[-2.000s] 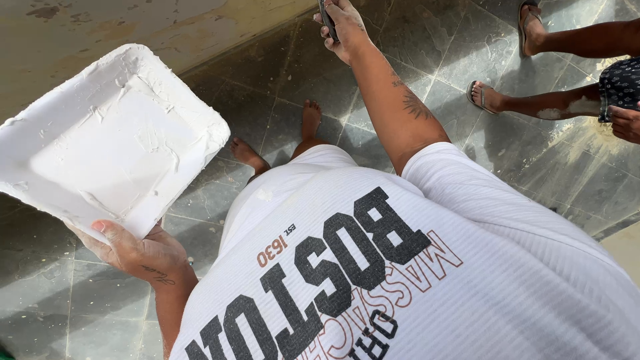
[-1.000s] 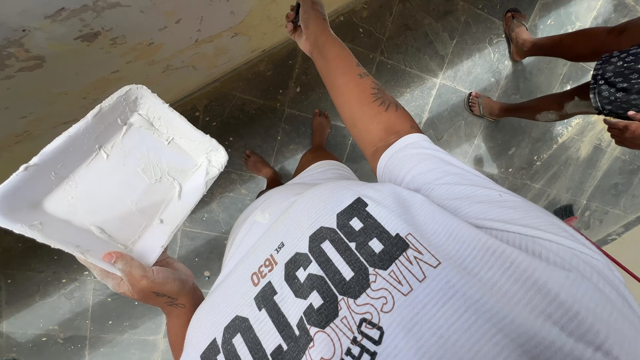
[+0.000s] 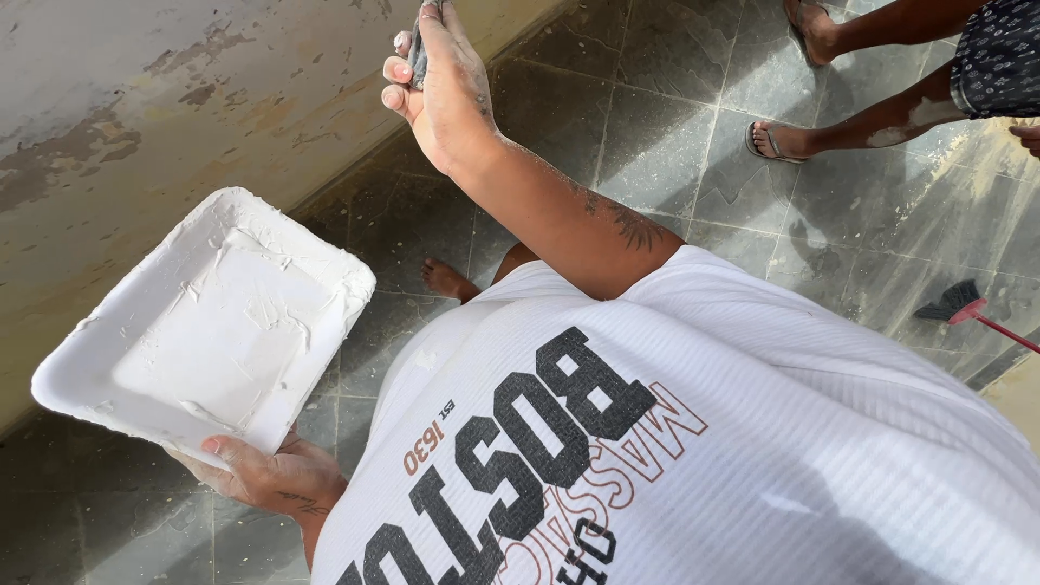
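My left hand [image 3: 268, 475] grips the near corner of a white plastic tray [image 3: 219, 325], thumb over the rim and fingers underneath. White paste is smeared over the tray's inside and lies thickest along its right edge. At the top of the view, my right hand [image 3: 443, 89], dusted with white, is closed around a dark tool handle [image 3: 418, 53]. The tool's working end is out of view, so its kind cannot be told. The right arm reaches out toward the wall.
A wall [image 3: 162, 114] with patchy, flaking paint fills the upper left. Dark stone floor tiles [image 3: 666, 130] bear pale splatter. At the upper right stands another person in flip-flops and patterned shorts [image 3: 1003, 61]. A broom [image 3: 955, 305] with dark bristles and a red handle is at the right.
My right hand has moved left along the wall side, still holding the dark handle. The broom has come into view as the view shifted. My left hand keeps hold of the tray.
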